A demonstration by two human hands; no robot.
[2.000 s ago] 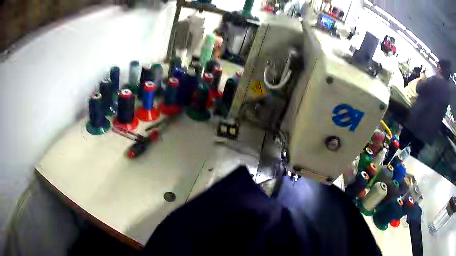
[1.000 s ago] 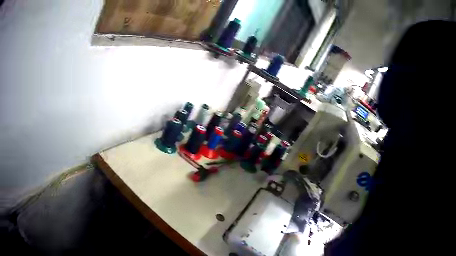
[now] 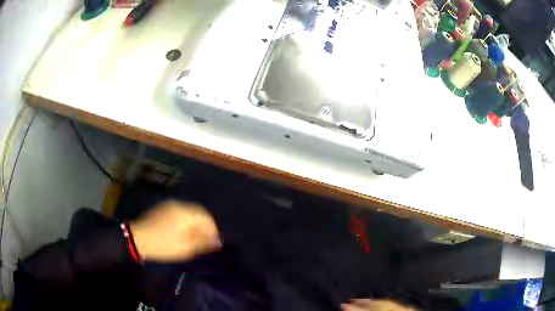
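Dark navy-black cloth (image 3: 255, 261) lies below the table's front edge, around and under both hands. My left hand (image 3: 176, 232), blurred, with a red band at the wrist, is over the cloth at lower left; its fingers look curled, but whether they grip the cloth cannot be told. My right hand (image 3: 376, 305) is cut off by the bottom edge, with only a small part showing; its fingers are hidden. The raised white machine bed (image 3: 225, 85) with its shiny bed plate (image 3: 316, 85) stands above them, with no cloth on it.
Thread cones (image 3: 465, 70) cluster at the upper right, beside a dark strip (image 3: 522, 146). A red-and-black handle (image 3: 140, 12) and a green cone base (image 3: 95, 8) show at upper left. The wood-edged table (image 3: 243, 163) crosses the view. A blue item (image 3: 496, 294) lies at lower right.
The view has swung down from the machine head and left cones to the bed and table edge. Both hands have come into view. The dark shape at right is gone.
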